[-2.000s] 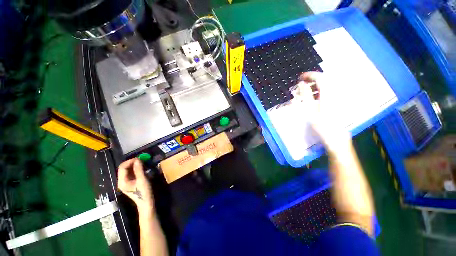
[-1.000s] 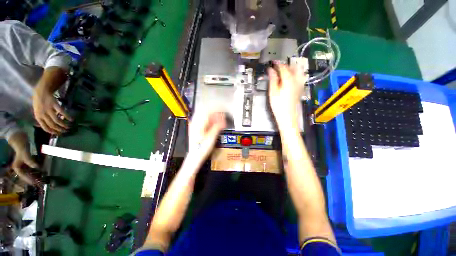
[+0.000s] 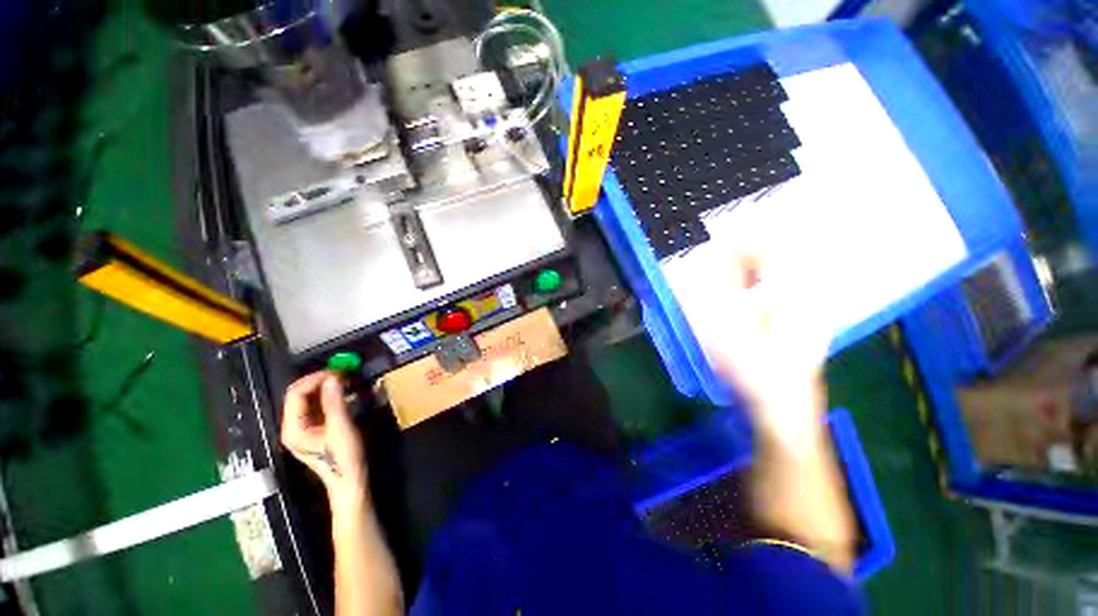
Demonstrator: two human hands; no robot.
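Rows of small black parts (image 3: 704, 150) lie on a white liner sheet (image 3: 867, 181) in the blue tray (image 3: 975, 157) at the right. My right hand (image 3: 765, 331) is over the near part of the sheet, washed out and blurred; whether it holds anything cannot be told. My left hand (image 3: 323, 427) is beside the left green button (image 3: 344, 361), fingers curled; what is between them, if anything, cannot be told. The press head (image 3: 343, 120), its tip wrapped in clear plastic, is above the base plate (image 3: 313, 271). A clamp rail (image 3: 413, 244) lies on the plate.
Yellow light curtain bars (image 3: 163, 289) flank the plate, the right bar (image 3: 592, 138) close to the tray. A cardboard strip (image 3: 476, 367) sits below the red emergency stop (image 3: 454, 320). A lower blue crate (image 3: 861, 481) is beside my lap. Clear hoses (image 3: 560, 60) loop behind the plate.
Both hands have left the plate area since one second ago: my right hand is over the tray, my left by the left button. The view has swung right, and the other person is out of view.
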